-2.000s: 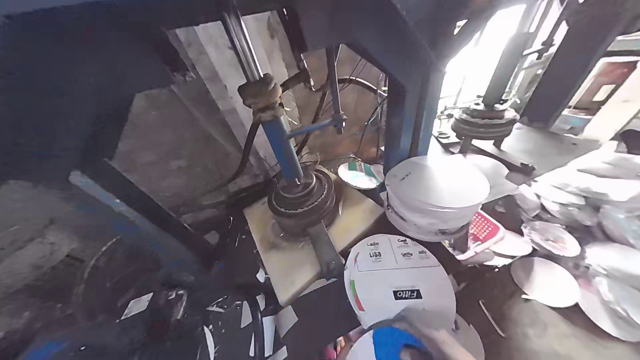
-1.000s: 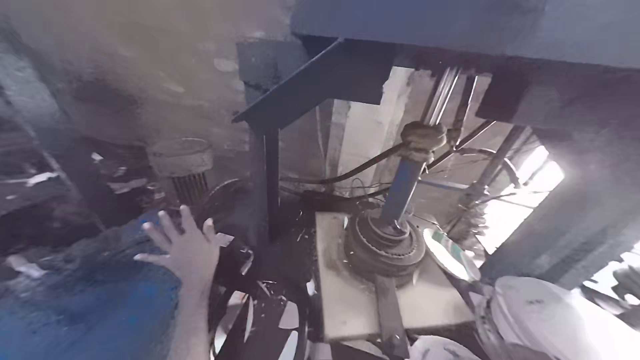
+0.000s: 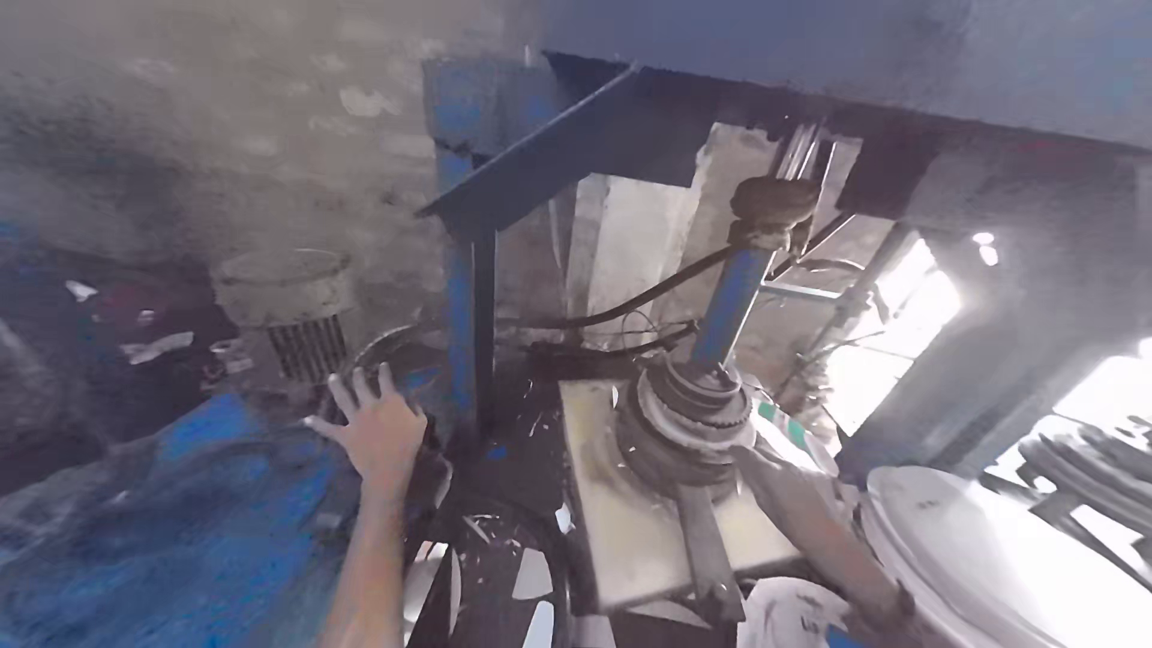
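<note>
At left centre, my left hand [image 3: 382,432] is raised with its fingers spread and nothing in it, near a ribbed electric motor [image 3: 292,310]. My right hand [image 3: 765,472] reaches to the right side of the round metal die [image 3: 688,418] under the blue press ram [image 3: 733,301]; its fingertips are partly hidden, so any hold cannot be told. The die rests on a pale square board [image 3: 621,540], with a flat metal bar [image 3: 706,549] sticking out toward me. A white and green printed sheet [image 3: 796,436] lies just behind my right hand.
Stacked white round sheets [image 3: 981,540] stand at the right. A printed white disc [image 3: 783,612] lies at the front edge. The blue press frame [image 3: 468,315] rises between the motor and the die. Blue cloth or sheeting [image 3: 180,531] covers the lower left; dark hoses run behind.
My right hand, out of view one second ago, is now at the die. My left hand stays raised and spread. The view has swung left since two seconds ago.
</note>
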